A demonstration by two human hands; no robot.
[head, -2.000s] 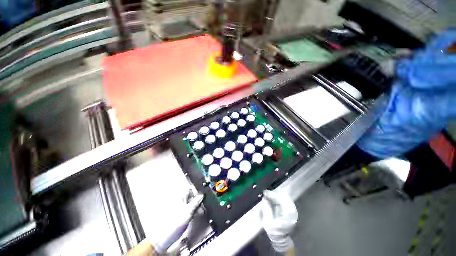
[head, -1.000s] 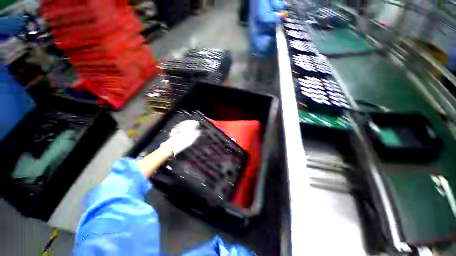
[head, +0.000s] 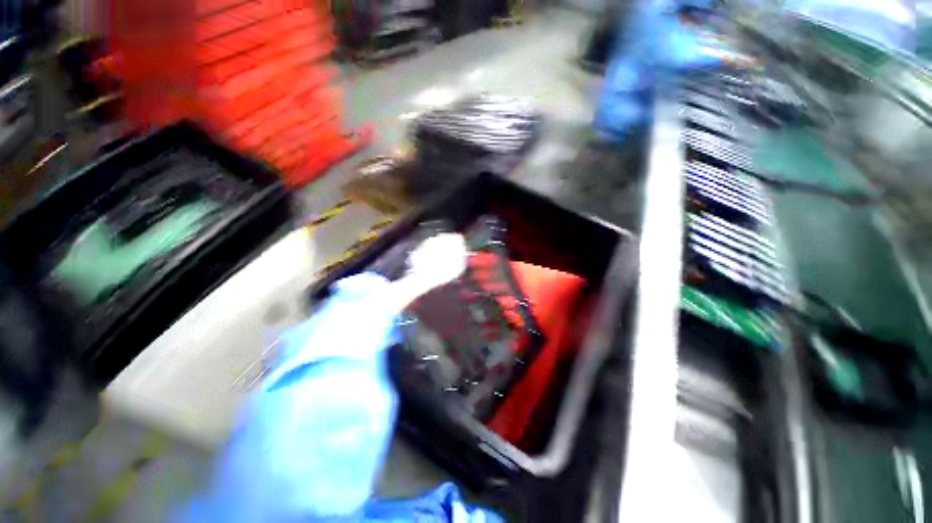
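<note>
My left hand (head: 437,259), in a white glove and blurred, reaches into a large black crate (head: 599,380). It is at the upper left edge of a black solder pallet (head: 472,332) and appears to grip that edge; the fingers are too blurred to see singly. The pallet is tilted in the crate, and red shows through its rectangular openings. A flat red thing (head: 552,306) lies in the crate beside and under it. My right hand is out of the picture; only a blue sleeve shows at the bottom edge.
A conveyor rail (head: 657,306) runs along the crate's right side, with populated circuit boards (head: 731,220) in a row beyond it. Another black crate (head: 61,337) stands left. Red stacked crates (head: 255,82) and a dark stack (head: 475,133) are behind. A person in blue stands far ahead.
The view has swung from the conveyor to the crate. Since one second ago, crate and hand have shifted right in view; the pallet shows at a different angle, with more red through its openings.
</note>
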